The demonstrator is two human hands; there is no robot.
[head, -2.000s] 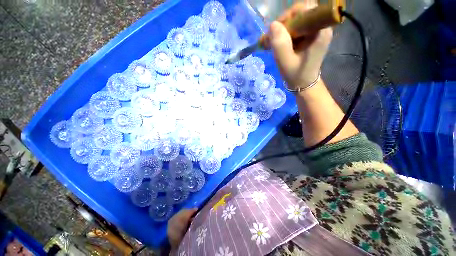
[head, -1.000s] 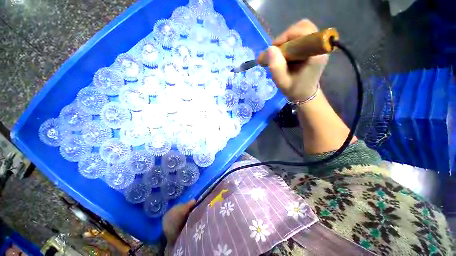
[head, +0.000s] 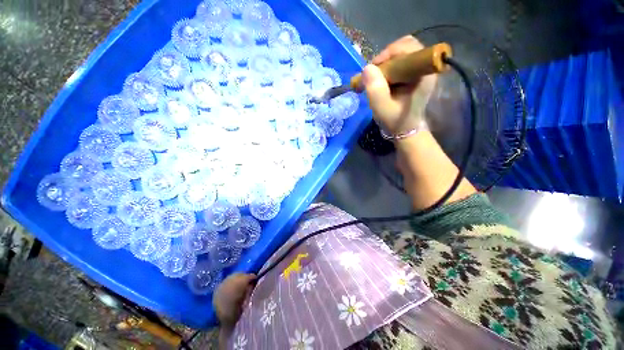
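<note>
A blue tray [head: 89, 270] holds rows of clear ribbed round parts [head: 162, 179], washed out by glare in the middle. My right hand [head: 404, 92] grips the wooden handle of a soldering iron [head: 417, 65]. The iron's metal tip points down-left at the parts near the tray's right side; glare hides whether it touches one. The black cord [head: 472, 130] loops from the handle down across the apron to my left hand [head: 232, 297]. My left hand is closed around the cord at the tray's near rim, partly hidden by the apron.
A black wire fan cage [head: 503, 154] stands right of my right wrist. Stacked blue trays [head: 568, 123] are farther right. The speckled bench [head: 51, 58] shows at left. Blurred tools, one with a wooden handle [head: 152, 333], lie beyond the tray's lower left edge.
The tray and parts have shifted left and slightly up in the picture. My right hand has moved a little left with the iron. My left hand stays at the rim.
</note>
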